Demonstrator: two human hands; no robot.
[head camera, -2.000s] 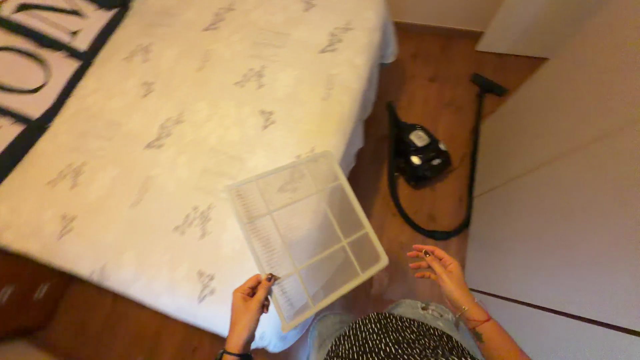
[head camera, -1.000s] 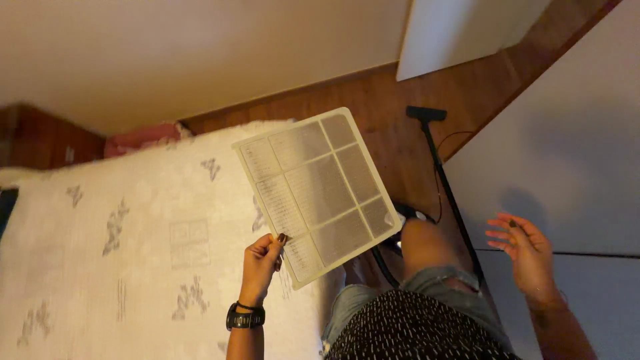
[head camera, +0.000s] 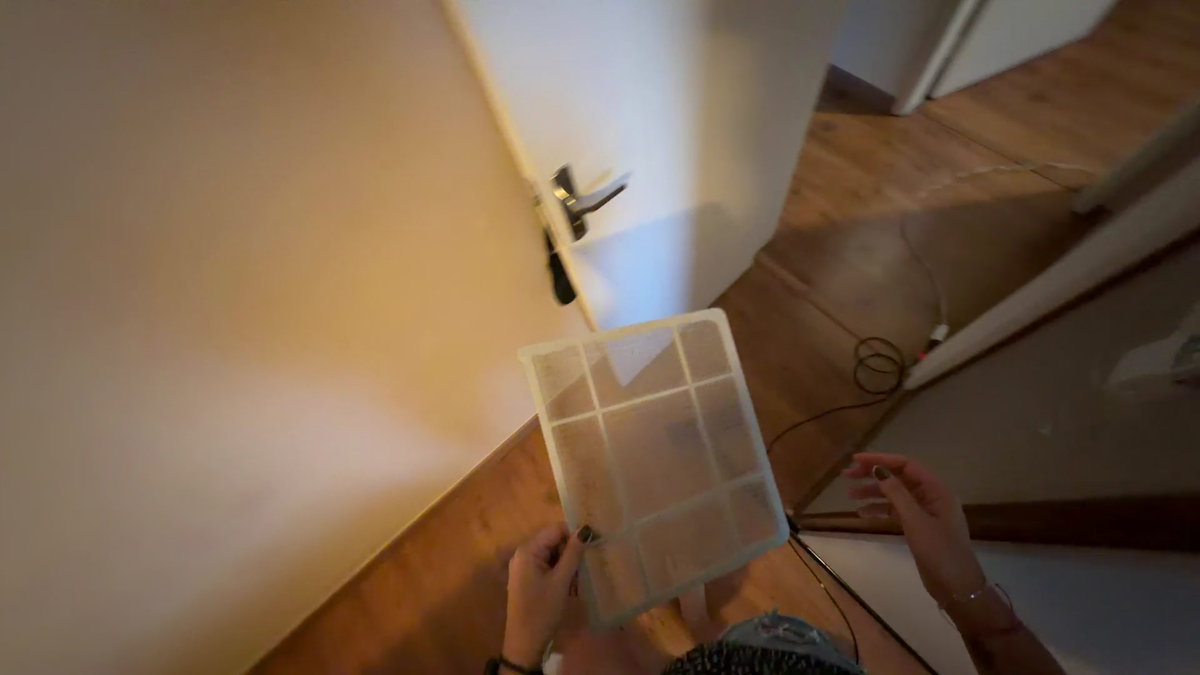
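Note:
A rectangular mesh filter panel in a pale plastic grid frame (head camera: 647, 412) is held up in front of my body, tilted. Its lower left edge is pinched between the thumb and fingers of my left hand (head camera: 548, 577), which wears a dark band at the wrist. To the right of the panel, apart from it, my right hand (head camera: 914, 506) hangs in the air with its fingers loosely spread and nothing in them. Through the mesh the floor and the door behind show faintly.
Ahead stands a white door (head camera: 656, 122) with a metal handle (head camera: 595, 199). A plain wall (head camera: 262, 328) fills the left. On the wooden floor (head camera: 844, 253) at right lies a coiled dark cable (head camera: 878, 366) joined to a white one. A thin black tube (head camera: 862, 595) runs at lower right.
The view has swung from the bed to the door and floor cables. My left hand still holds the panel. The bed and most of the vacuum cleaner have left the view.

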